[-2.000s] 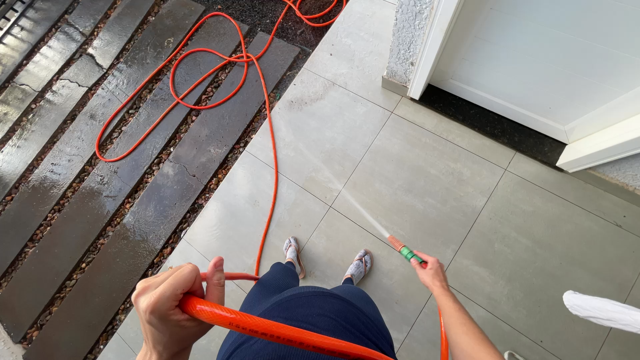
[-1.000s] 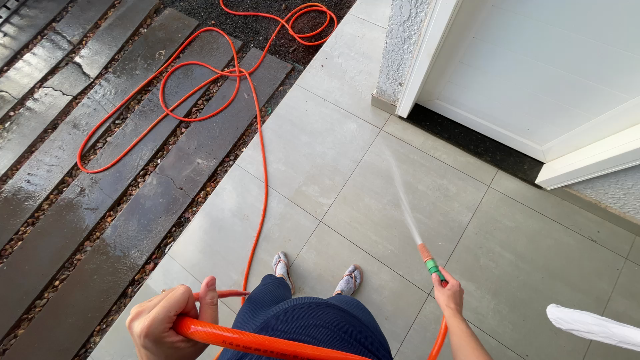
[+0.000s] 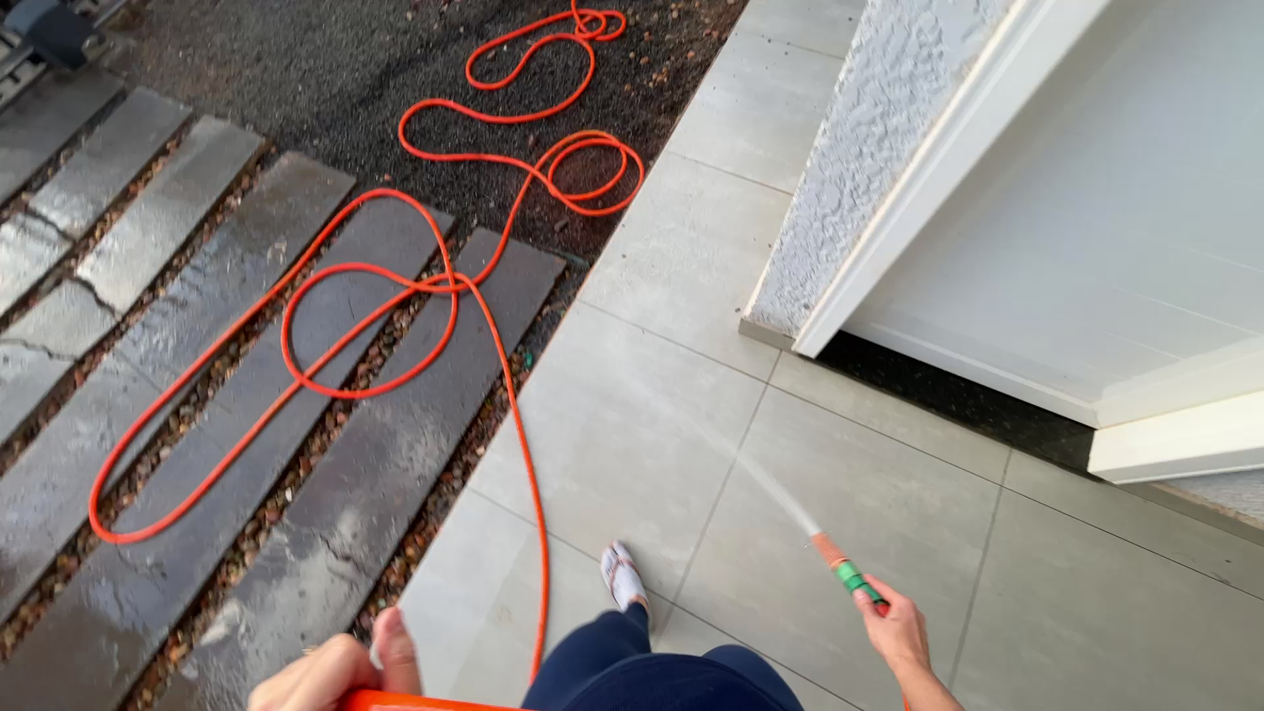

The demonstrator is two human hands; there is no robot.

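Note:
My right hand [image 3: 894, 617] grips an orange and green hose nozzle [image 3: 847, 570] at its rear end. A white spray of water [image 3: 780, 494] leaves its tip toward the upper left, over the grey floor tiles [image 3: 869, 444]. At the bottom left edge, my left hand [image 3: 336, 671] is closed around a thick stretch of orange garden hose [image 3: 420, 702], partly cut off by the frame. From beside my legs the hose runs up across the tiles and lies in loose loops over the dark stone slabs [image 3: 415, 434] and the dark gravel [image 3: 326, 69].
A white door [image 3: 1106, 217] with a black stone threshold [image 3: 958, 400] stands at the right, beside a rough textured wall [image 3: 869, 148]. Pebbles fill the gaps between the slabs. One foot in a sandal [image 3: 624, 578] shows on the tiles. A dark object [image 3: 54, 30] is at the top left corner.
The spray, aimed up toward the doorway a second ago, now points more to the left. The view has shifted, with more hose and gravel showing at the top. Both hands keep their hold.

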